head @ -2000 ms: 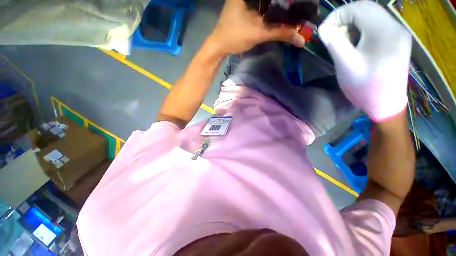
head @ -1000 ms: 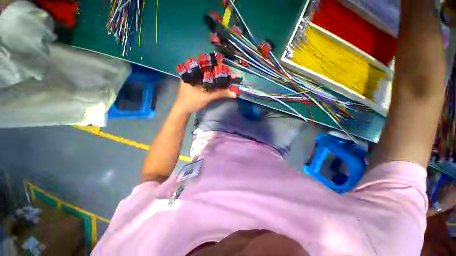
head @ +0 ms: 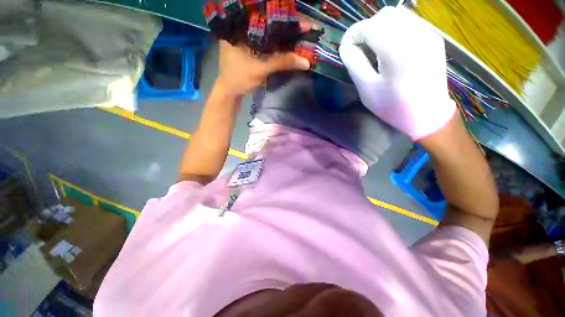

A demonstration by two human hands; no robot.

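Observation:
My left hand [head: 248,69] is bare and holds a bunch of several red-and-black connector housings [head: 282,21] at the top centre. Its thumb presses on one red housing [head: 306,54], from which white, blue and other thin wires run right towards the glove. My right hand [head: 402,77] wears a white knit glove with a pink cuff. Its thumb and forefinger curl towards each other just right of that housing. Whether a wire is between its fingers cannot be told.
The green bench [head: 526,141] carries loose multicoloured wires [head: 474,93] beside the glove. A pale divided tray holds yellow wires [head: 489,40] and red wires [head: 539,15]. Blue stools [head: 170,68] stand below the bench. A pale cover [head: 68,62] hangs at left.
Since one second ago, my right hand has come back from beyond the top right edge to beside the housings. My left hand still holds the bunch, now nearer the top edge.

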